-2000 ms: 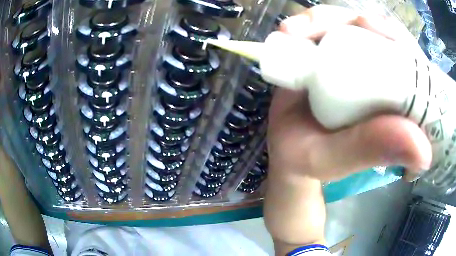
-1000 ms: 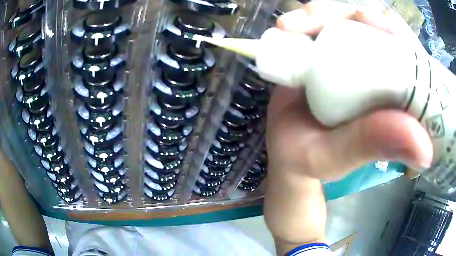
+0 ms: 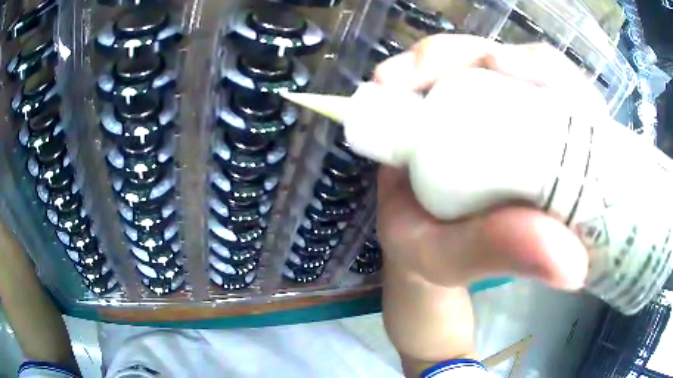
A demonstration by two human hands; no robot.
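Observation:
A white squeeze bottle (image 3: pixel 502 148) with black lines on its label lies sideways in my right hand (image 3: pixel 450 251), thumb below and fingers over the far side. Its thin pale-yellow nozzle (image 3: pixel 317 105) points left, its tip at a glossy black part (image 3: pixel 258 107) in the middle column. Whether the tip touches is not clear. The clear ribbed tray (image 3: pixel 199 184) holds several columns of these black parts with pale curved sides. My left hand is out of the picture; only the left forearm (image 3: pixel 26 303) shows at the left edge.
The tray's near edge lies over a brown board (image 3: pixel 221 313) and a green surface edge (image 3: pixel 273 322). A white shirt (image 3: pixel 243 354) is below it. Shiny clear plastic (image 3: pixel 643 66) is at the upper right. A dark grid-like rack (image 3: pixel 605 343) is at the lower right.
My right hand and the bottle have moved down and left in the picture. The nozzle tip has gone from a farther part to a nearer one in the same column.

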